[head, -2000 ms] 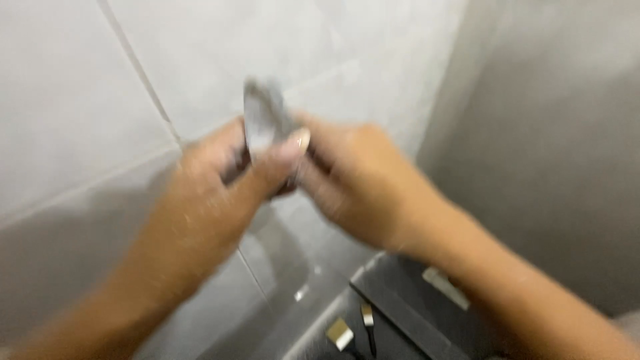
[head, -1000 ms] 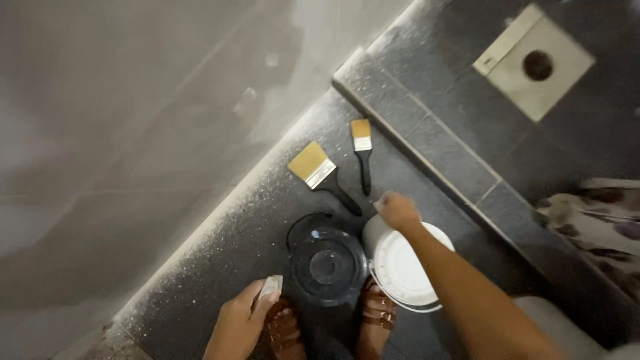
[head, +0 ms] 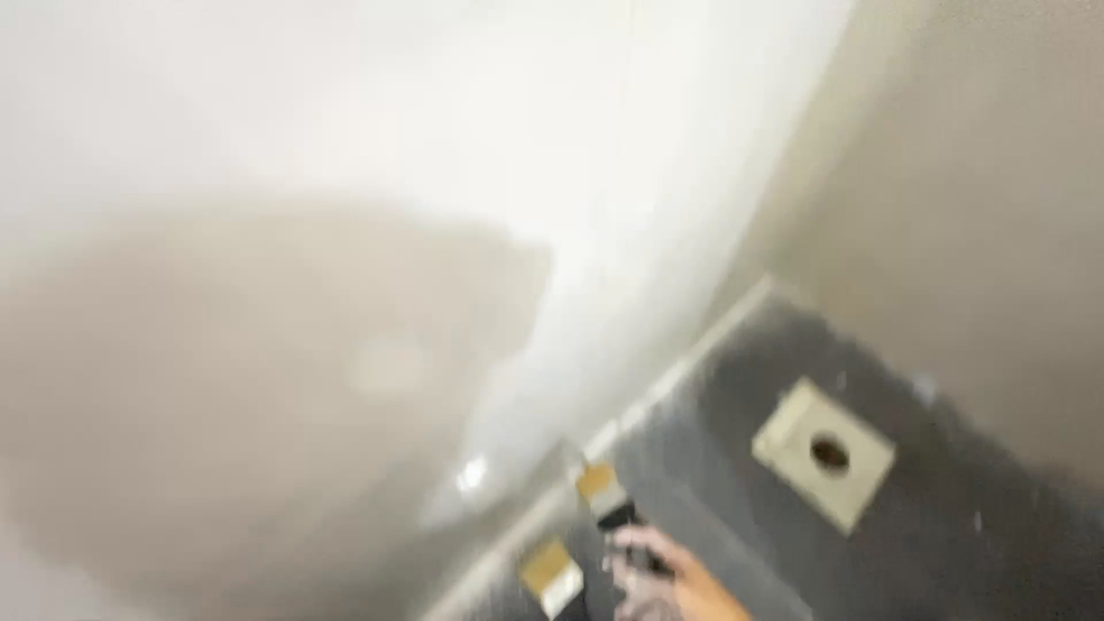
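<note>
At the lower edge of the blurred head view, my right hand [head: 668, 569] has its fingers around the black handle of a flat paintbrush [head: 601, 492]. The tan bristles of this brush point up and left, close to the foot of the wall. A second flat paintbrush [head: 554, 576] with tan bristles and a pale metal ferrule is to the left of my right hand; its handle is mostly cut off by the frame edge. My left hand is out of the frame.
A pale wall [head: 388, 259] bearing a large shadow fills the left and middle. Past a low ledge, the dark floor [head: 733, 509] holds a square cream plate [head: 802, 483] with a round dark hole. Another wall [head: 966, 216] rises at the right.
My right hand has taken hold of the smaller brush, which lay on the dark floor a second ago. The view has swung up toward the wall; the left hand and both buckets have left the frame.
</note>
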